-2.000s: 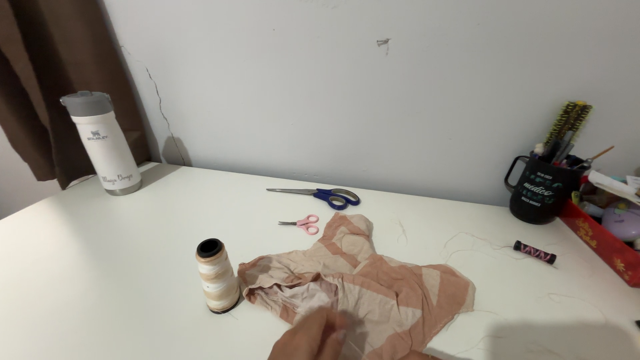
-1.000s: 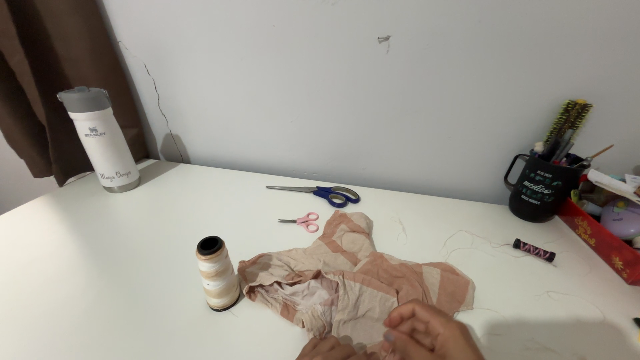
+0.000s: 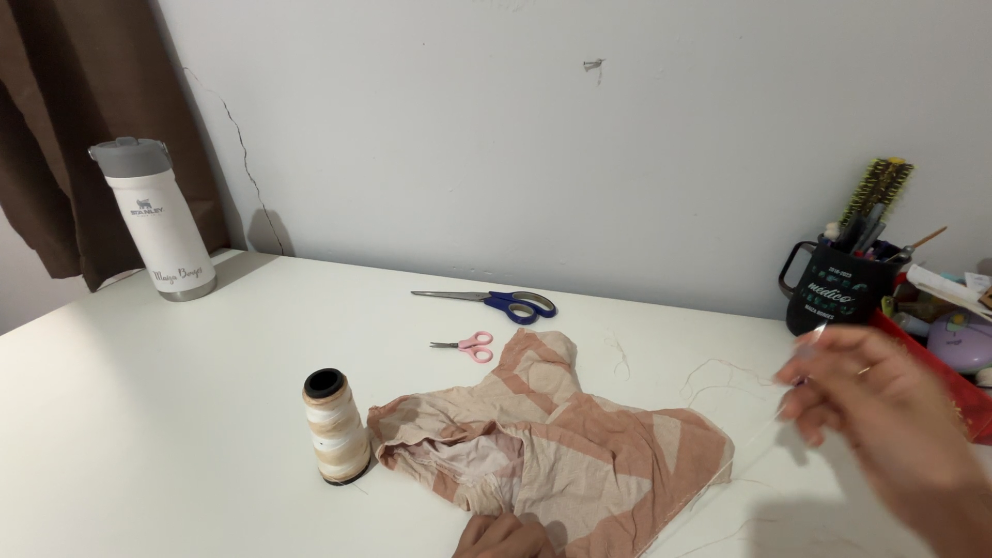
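A patterned pink and beige cloth (image 3: 597, 457) lies crumpled on the white table. At its near edge my left hand (image 3: 504, 536) rests with bent fingers, mostly cut off by the frame; its grip on the fabric is hidden. Raised to the right of the cloth, my right hand (image 3: 860, 395) pinches something thin, probably a needle, with a light thread (image 3: 744, 446) running down to the cloth's near edge. A cream and white thread cone (image 3: 337, 430) stands left of the cloth. Behind it lie pink-handled small scissors (image 3: 474, 346) and larger blue-handled scissors (image 3: 515, 304).
A white Stanley bottle (image 3: 167, 232) stands at the back left by a brown curtain (image 3: 116, 139). At the right are a black mug (image 3: 837, 291) with pens and a round brush, and a red box (image 3: 973, 415) of small items. Loose thread (image 3: 728, 364) lies near my right hand.
My right hand has moved from the cloth's near edge up and to the right, and the thread now stretches from it. My left hand remains low at the near edge.
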